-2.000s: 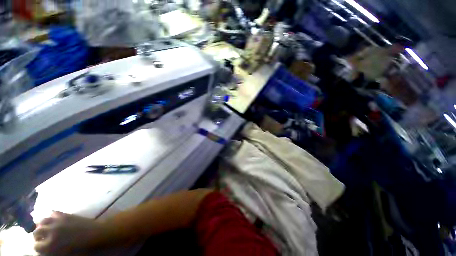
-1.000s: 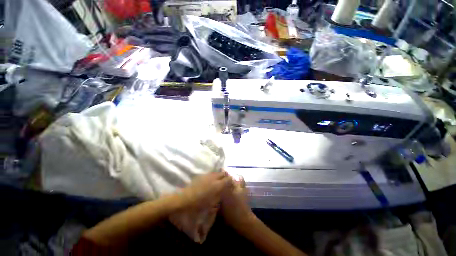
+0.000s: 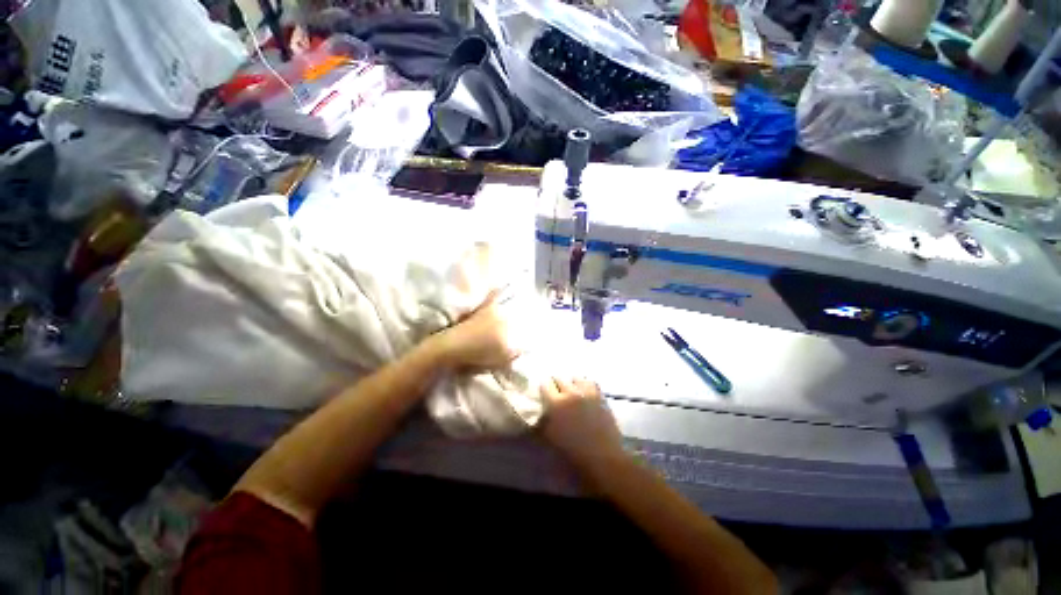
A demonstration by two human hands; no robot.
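Observation:
A cream garment [image 3: 268, 308] lies heaped on the white table, left of the needle area. My left hand [image 3: 479, 337] is closed on the garment, left of the presser foot. My right hand [image 3: 576, 416] holds the garment's edge near the table's front, its fingers partly lost in bright light. The white sewing machine [image 3: 721, 250] has a blue stripe and a lit black panel. Its presser foot and needle area [image 3: 593, 316] are just behind and right of my hands. Thread snips [image 3: 696, 360] with a teal handle lie right of the needle, not held.
A dark flat phone-like rectangle [image 3: 435, 184] lies behind the cloth. Plastic bags, a blue bag [image 3: 740, 137] and dark cloth [image 3: 471, 99] crowd the back. Thread cones [image 3: 905, 21] stand at the back right. The ruler-marked table edge [image 3: 745, 471] runs along the front.
The view has swung back from the right onto the needle area. Since one second ago, my hands have moved apart and the garment's hanging front part has been lifted up onto the table.

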